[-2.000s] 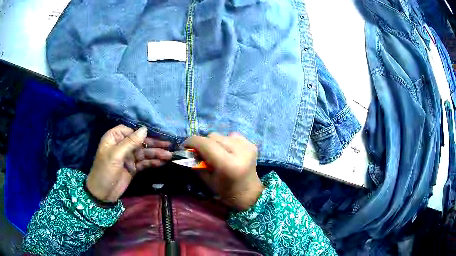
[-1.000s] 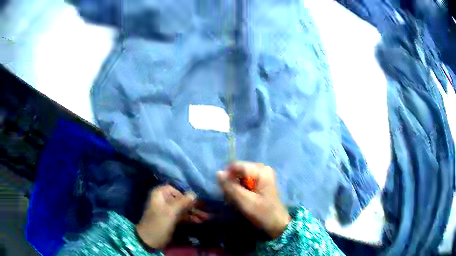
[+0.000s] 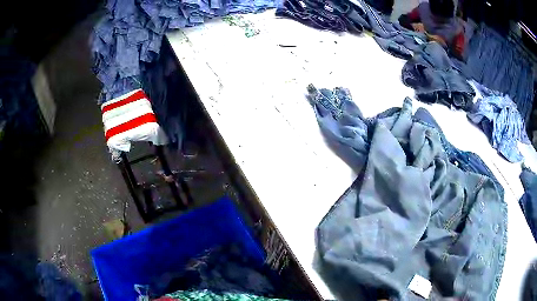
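Note:
The denim garment [image 3: 388, 217] lies rumpled on the white-topped table [image 3: 265, 153], at the lower right of the view. One sleeve [image 3: 344, 126] reaches up and left. A small white label [image 3: 420, 286] shows near the garment's lower end. Neither of my hands can be made out; only a green patterned sleeve [image 3: 218, 296] shows at the bottom edge. The orange snips are not in view.
A blue bin [image 3: 176, 244] with dark denim stands on the floor left of the table. Behind it is a stool with a red-and-white striped cover [image 3: 131, 117]. Denim heaps [image 3: 126, 41] lie at the far end and right side. A person [image 3: 438, 26] is at the far right.
The view has swung up and to the left, showing the floor, stool and far table. My hands and the snips have left the picture; the garment now appears lower right.

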